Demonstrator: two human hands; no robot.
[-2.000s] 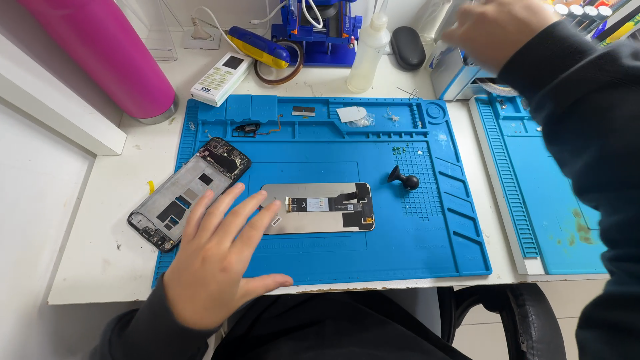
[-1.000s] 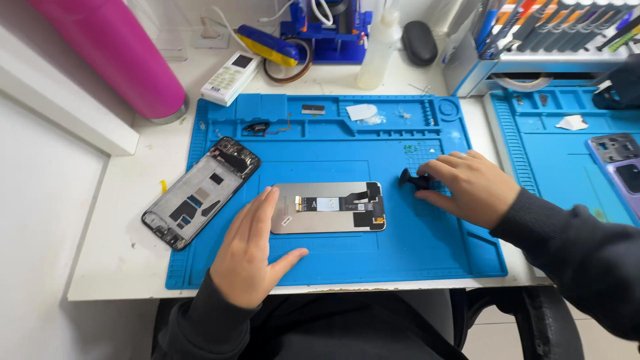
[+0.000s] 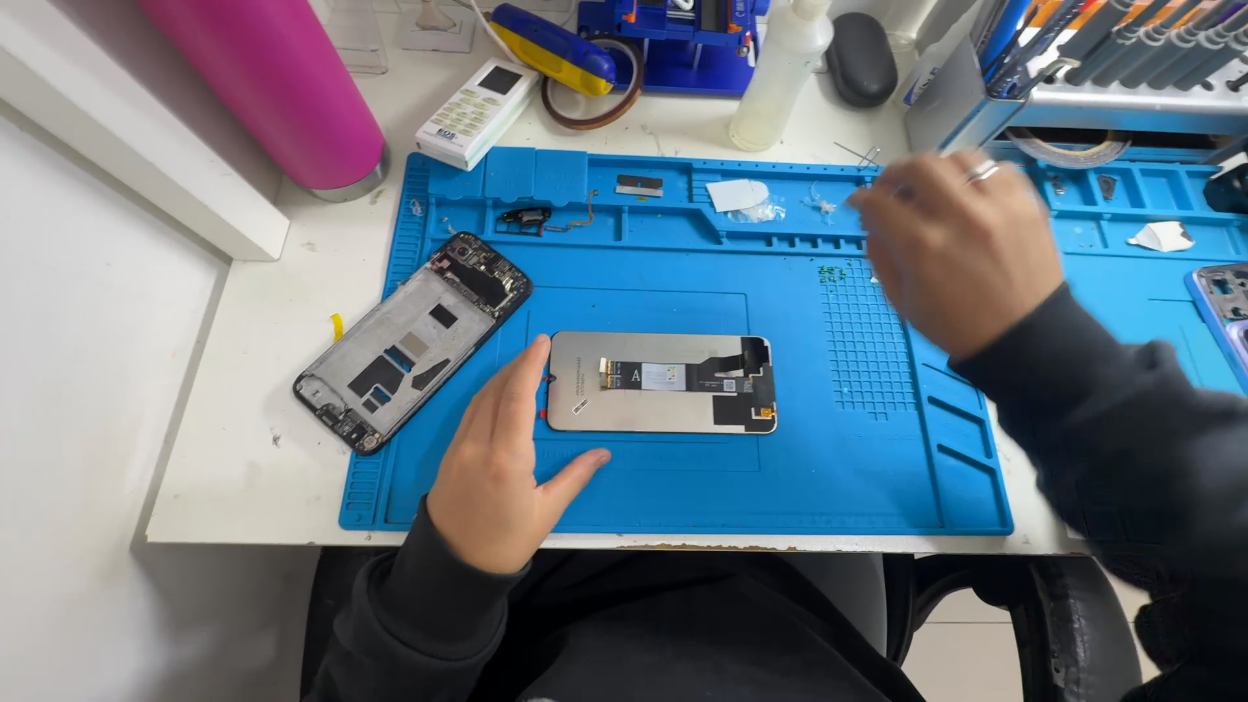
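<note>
A phone display assembly [image 3: 663, 409] lies back side up on a blue silicone repair mat [image 3: 634, 497], its black flex cable showing. My left hand [image 3: 507, 458] rests at the left end of the display, fingers apart, thumb just below its lower left corner. To the left, a phone mid-frame [image 3: 400, 341] lies slanted, partly off the mat. My right hand [image 3: 960, 253], blurred and wearing a ring, is above the mat's upper right part. Its fingers are bent; whether they hold anything is not clear.
Behind the mat stand a white keypad device [image 3: 478, 112], a tape roll [image 3: 592, 86], a clear bottle [image 3: 780, 78] and a black case [image 3: 862, 60]. A pink cylinder [image 3: 283, 88] is at the left. A tool rack [image 3: 1150, 97] and another phone part [image 3: 1224, 312] are at the right.
My right hand has moved up and away from the black suction cup it touched one second ago; that cup no longer shows on the mat. My left hand remains by the display.
</note>
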